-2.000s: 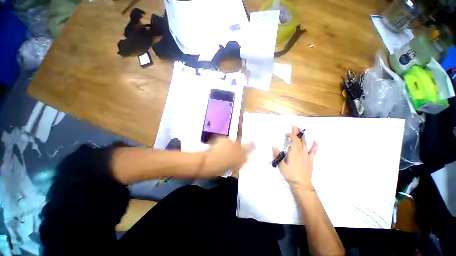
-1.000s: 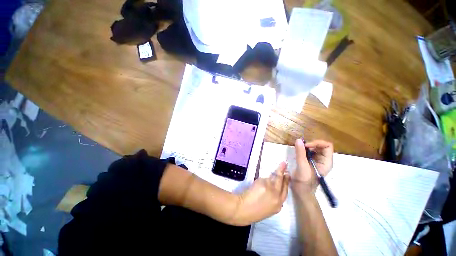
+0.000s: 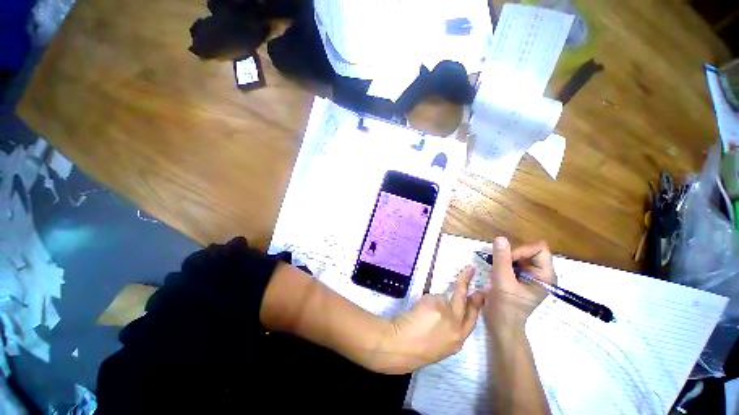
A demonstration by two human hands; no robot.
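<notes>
My right hand (image 3: pixel 519 284) holds a slim black pen (image 3: pixel 571 300) over the upper left of a ruled notebook (image 3: pixel 632 324); the pen's tip points up and left, near the page. My left hand (image 3: pixel 429 328) is empty, its fingers apart, at the notebook's left edge beside the right hand. A smartphone (image 3: pixel 396 233) with a pink screen lies on a white printed form (image 3: pixel 312 190) left of the notebook. The form's print is too washed out to read.
Black fabric scraps (image 3: pixel 227 31) and a small tag (image 3: pixel 248 71) lie upper left. White sheets (image 3: pixel 397 36) and a curled paper slip (image 3: pixel 523 73) are at the top. Dark metal tools (image 3: pixel 664 215) and a clear plastic bag (image 3: pixel 705 235) are at right.
The left hand has moved from beside the phone to the notebook's left edge. The right hand has gripped the pen, whose tip now points to the page's upper left. The camera view has shifted.
</notes>
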